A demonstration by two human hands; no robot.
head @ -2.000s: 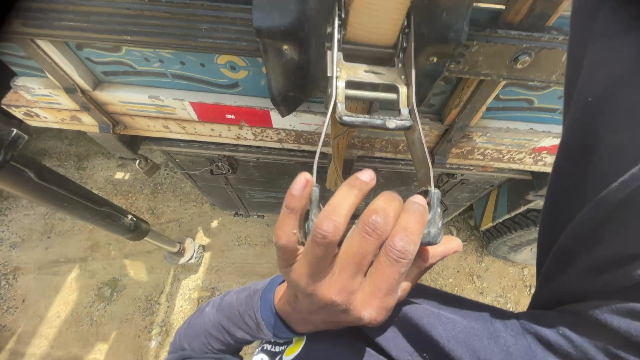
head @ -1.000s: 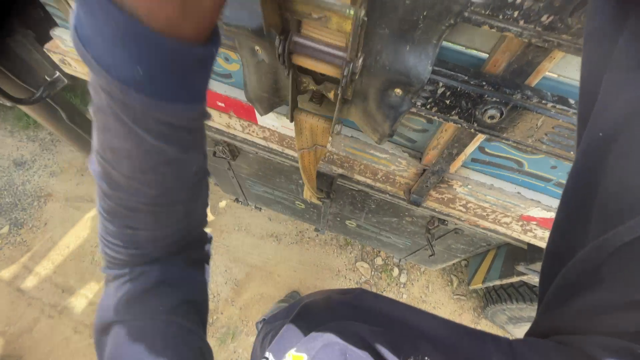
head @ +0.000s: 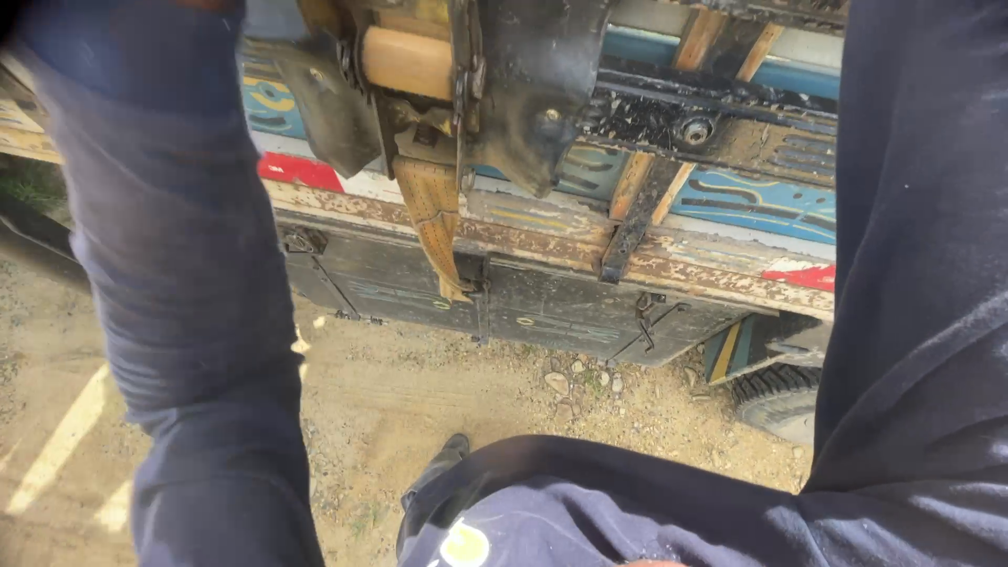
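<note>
My left hand is out of view past the top edge; its dark blue sleeve runs up the left side, with a sliver of skin at the top. My right hand cannot be made out; a small patch of skin shows at the bottom edge. Between the sleeve and the dark cloth on the right, a metal ratchet buckle (head: 466, 87) holds wound tan webbing (head: 407, 63). A frayed webbing tail (head: 429, 209) hangs below it over the truck body's edge. Dark flaps (head: 535, 87) flank the buckle. What my left hand touches is hidden.
The painted truck side (head: 764, 201) has wooden and metal slats and a worn lower rail (head: 551, 228). Dark storage boxes (head: 551, 315) with latches hang below. A tyre (head: 780, 398) is at lower right. Dirt ground (head: 378, 378) with stones lies far below.
My left hand was at the ends of the wire handle two seconds ago; the arm has since moved up, taking the hand out of view. The handle no longer shows hanging down. The view has shifted.
</note>
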